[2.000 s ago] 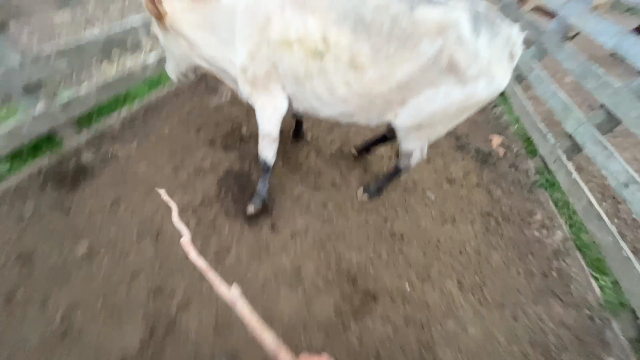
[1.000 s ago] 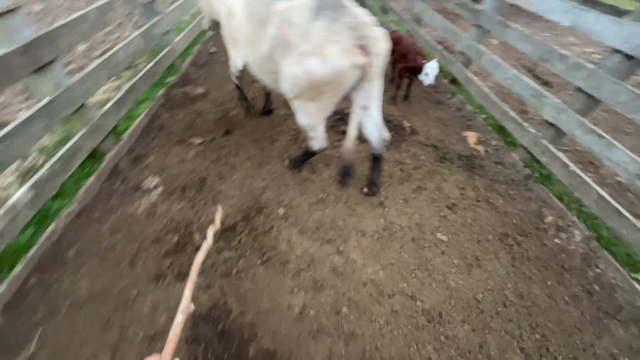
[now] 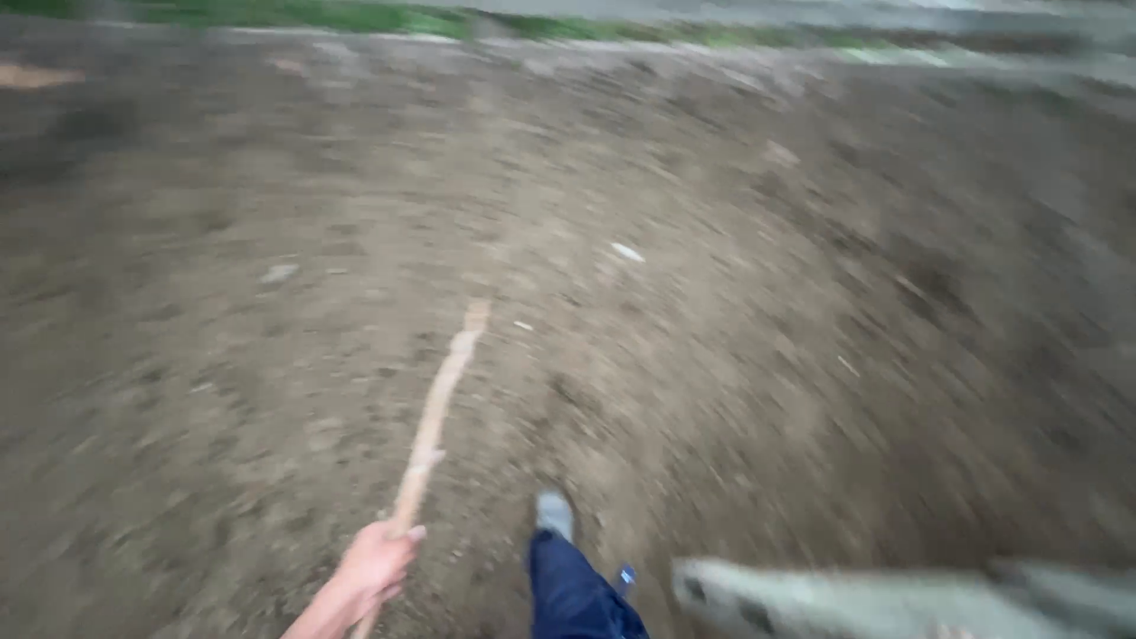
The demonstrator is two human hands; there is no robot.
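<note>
My left hand (image 3: 377,568) is closed around a peeled wooden stick (image 3: 435,413) at the lower left. The stick slants up and slightly right over the dirt, and its short lower end shows below my fist. To the right of that hand is one of my legs in dark blue trousers (image 3: 577,590) with a grey shoe (image 3: 554,515). At the lower right a pale grey board (image 3: 825,599), blurred, runs to the frame edge. A small pinkish patch at its lower edge may be my right hand (image 3: 954,632); its grip cannot be made out.
Brown dirt ground (image 3: 550,204) fills most of the view, strongly blurred. A small white scrap (image 3: 627,252) and a pale stone (image 3: 280,273) lie on it. Along the top run a strip of green grass (image 3: 399,21) and a grey ground-level edge.
The view has swung away and downward, so the white cow and the brown calf with the white face are out of frame. My leg and the pale board now show.
</note>
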